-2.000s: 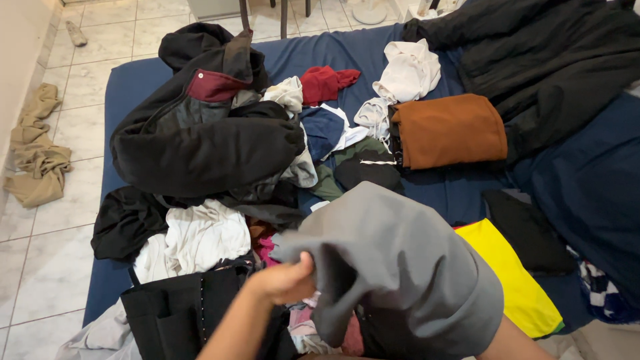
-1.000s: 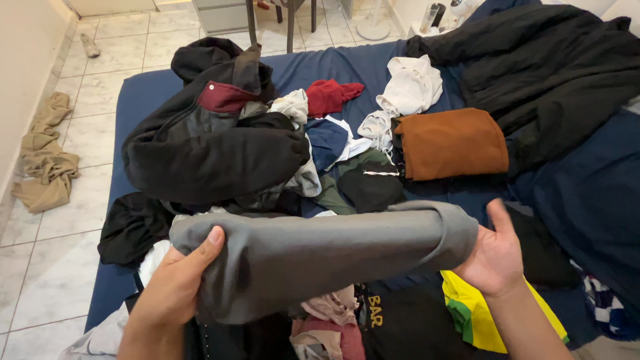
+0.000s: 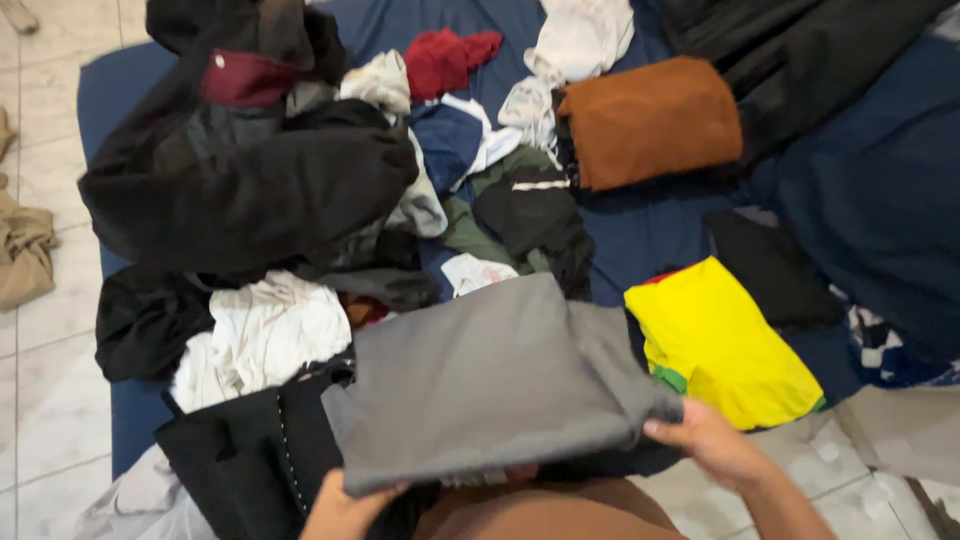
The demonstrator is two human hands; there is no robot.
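A folded grey cloth garment lies flat between my two hands in the head view, low and near the middle. My left hand pinches its near left corner, with the fingers hidden beneath the cloth. At the right edge my right hand grips the garment, thumb on top. Just right of it lies a yellow garment with green edges. Black clothing with a dotted seam sits beside my left hand, and a crumpled white garment lies above that.
On the blue bedsheet are a thick black jacket, a folded brown cloth, a red garment and a folded black cloth. Beige clothing is on the tiled floor at left.
The grey garment, held up as a long rolled shape one second ago, is now a flatter, broader folded piece lower in view. Both hands have moved down with it. The view has tilted downward.
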